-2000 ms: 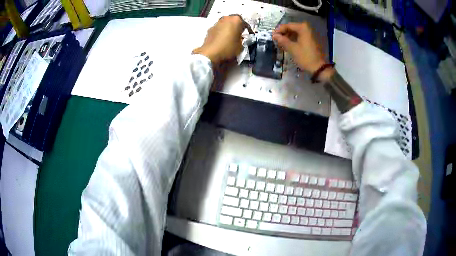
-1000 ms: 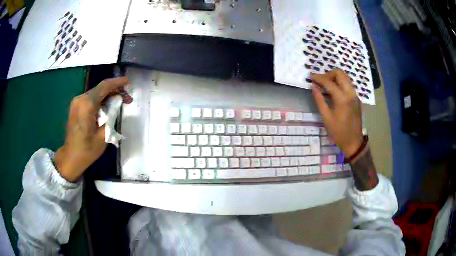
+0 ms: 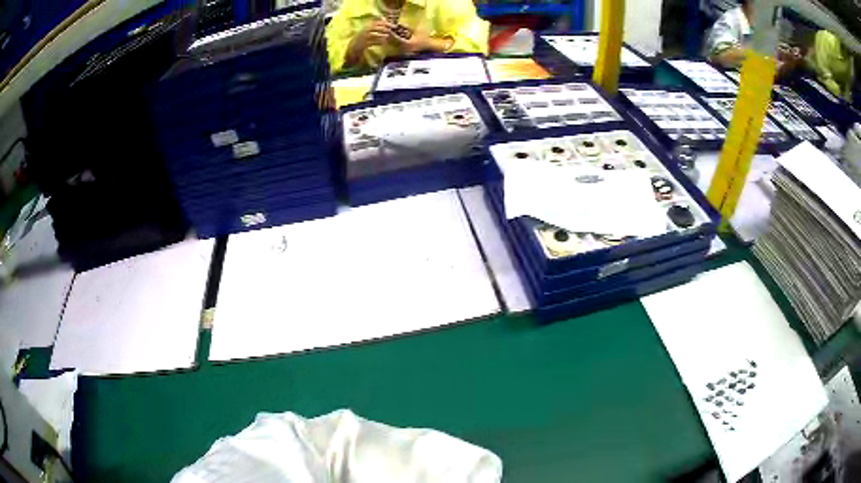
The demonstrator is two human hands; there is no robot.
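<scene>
Neither of my hands is in view. A white sleeve [image 3: 345,453] shows at the bottom edge, cut off by the frame. A white sheet [image 3: 722,321] lies on the green mat [image 3: 406,401] at the right, with small dark parts [image 3: 732,394] in slanted rows. Large blank white sheets [image 3: 354,274] lie flat across the middle and left of the mat. Blue parts trays [image 3: 618,274] are stacked behind the mat, with round pieces and a loose white paper [image 3: 581,198] on top.
Tall stacks of dark blue trays [image 3: 250,141] stand at the back left. More trays [image 3: 411,141] are behind the sheets. Yellow posts [image 3: 743,137] rise at the right, near a paper stack [image 3: 817,250]. A person in yellow [image 3: 406,33] sits opposite; others are at the back right.
The view has swung left and up, away from the keyboard and metal plate. Both hands and the right-hand sheet have left the picture. The left-hand sheet now shows at the right.
</scene>
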